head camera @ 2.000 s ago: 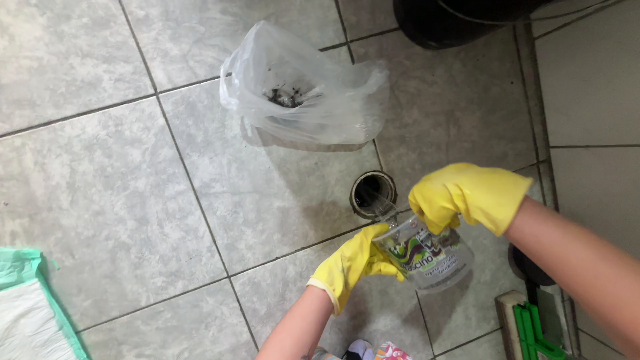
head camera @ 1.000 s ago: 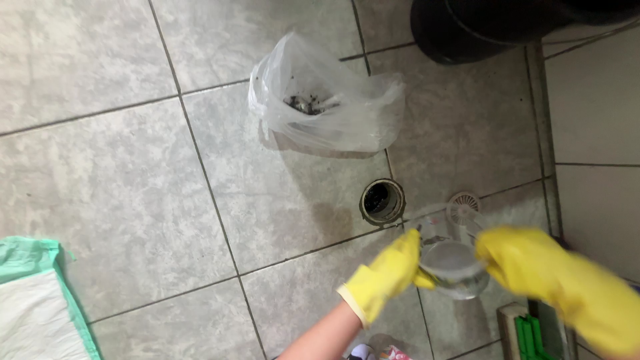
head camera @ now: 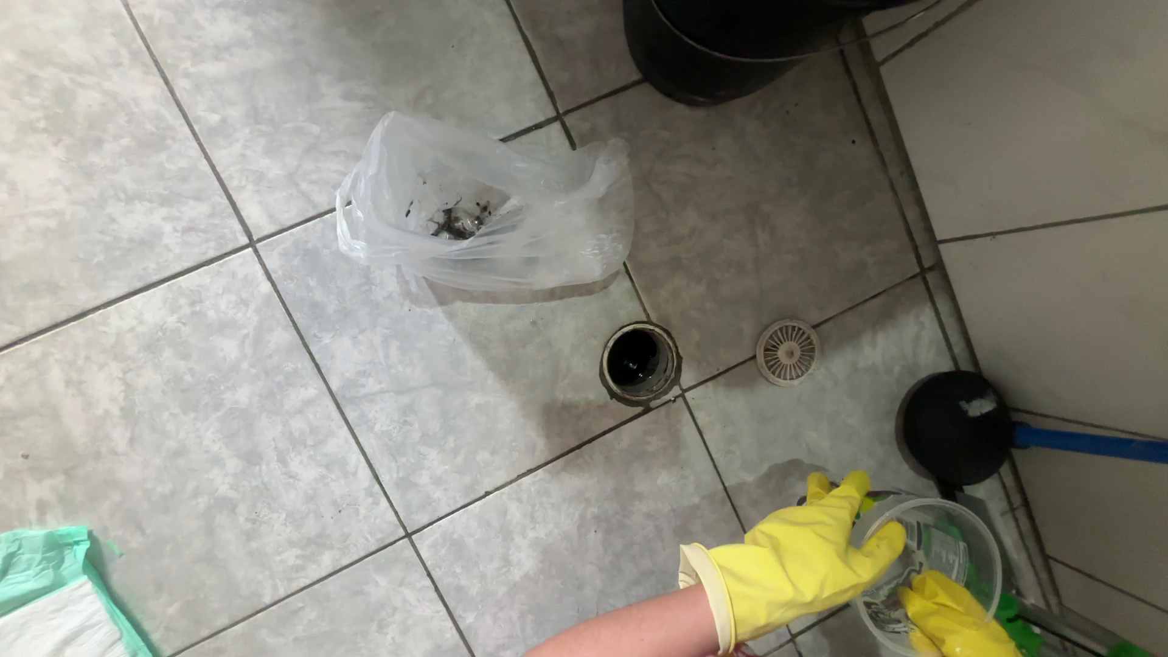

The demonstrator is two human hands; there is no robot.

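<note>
My left hand (head camera: 803, 557), in a yellow rubber glove, grips the rim and side of a clear plastic tub (head camera: 981, 538) at the lower right. My right hand (head camera: 954, 620), gloved alike and partly cut off by the bottom edge, is at the tub's lower side, its fingers against it. Printing shows on the tub's wall. Up and left of the hands lies an uncovered round floor drain (head camera: 641, 363), dark inside with a wet sheen. A round slotted drain cover (head camera: 788, 352) rests on the tiles to its right. A translucent plastic bag (head camera: 566, 219) holds dark, wet debris (head camera: 461, 221).
A plunger with a black rubber cup (head camera: 956, 427) and blue handle (head camera: 1095, 443) is at the right by the wall. Behind the tub, green bristles (head camera: 1017, 620) show. A black bin (head camera: 712, 55) stands at the top. A green-edged white pad (head camera: 59, 620) lies bottom left.
Both hands and the tub have moved away from the drain toward the lower right. The tub was over the drain's edge two seconds ago. The plunger has come fully into view.
</note>
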